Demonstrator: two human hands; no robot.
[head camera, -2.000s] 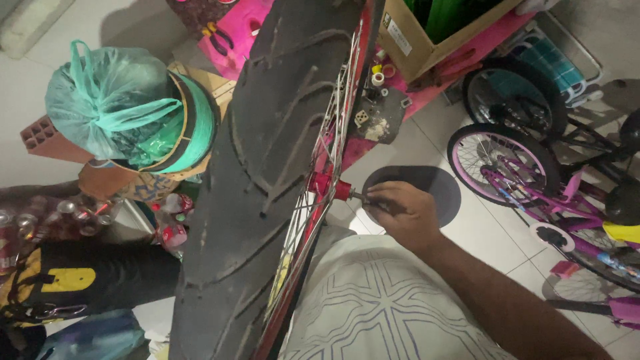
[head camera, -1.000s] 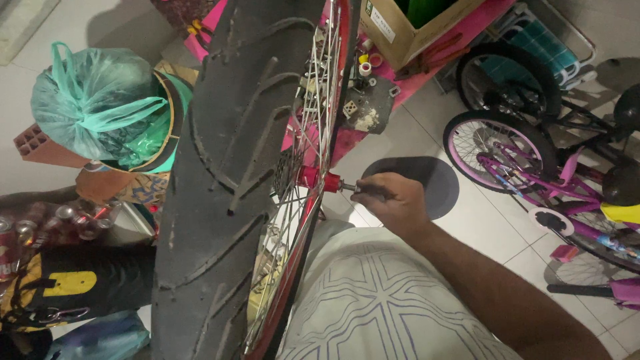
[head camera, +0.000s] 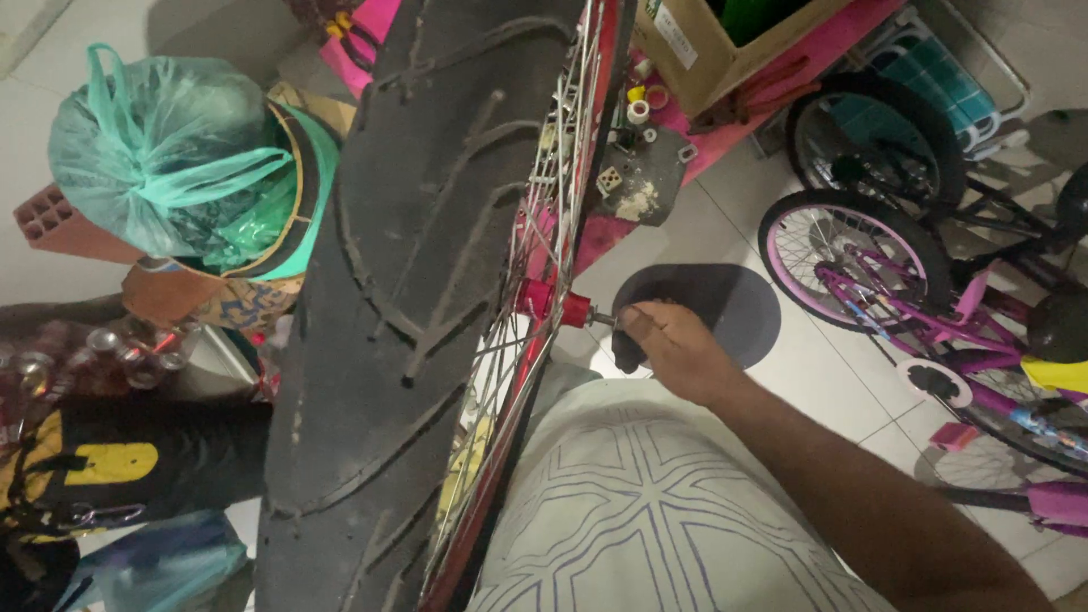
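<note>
A spoked wheel with a wide black tyre (head camera: 399, 280) stands upright before me, its tread facing up and its red rim (head camera: 501, 476) along the right side. At its centre is a red hub (head camera: 557, 303) with a metal axle (head camera: 603, 318) sticking out to the right. My right hand (head camera: 667, 344) is closed at the outer end of this axle, with a dark piece, perhaps cloth, under the fingers. Its exact grip is partly hidden by the fingers. My left hand does not show.
Right lies a purple bicycle (head camera: 901, 272). A cardboard box (head camera: 697, 59) and small parts (head camera: 610, 178) rest on a pink surface (head camera: 599, 242). Left are a tied green plastic bag (head camera: 161, 153), a hollow brick (head camera: 76, 225) and a black-and-yellow bag (head camera: 170, 459).
The wheel has shifted and tilted a little, showing the hub more from the side than two seconds ago. My right hand stays at the axle end throughout.
</note>
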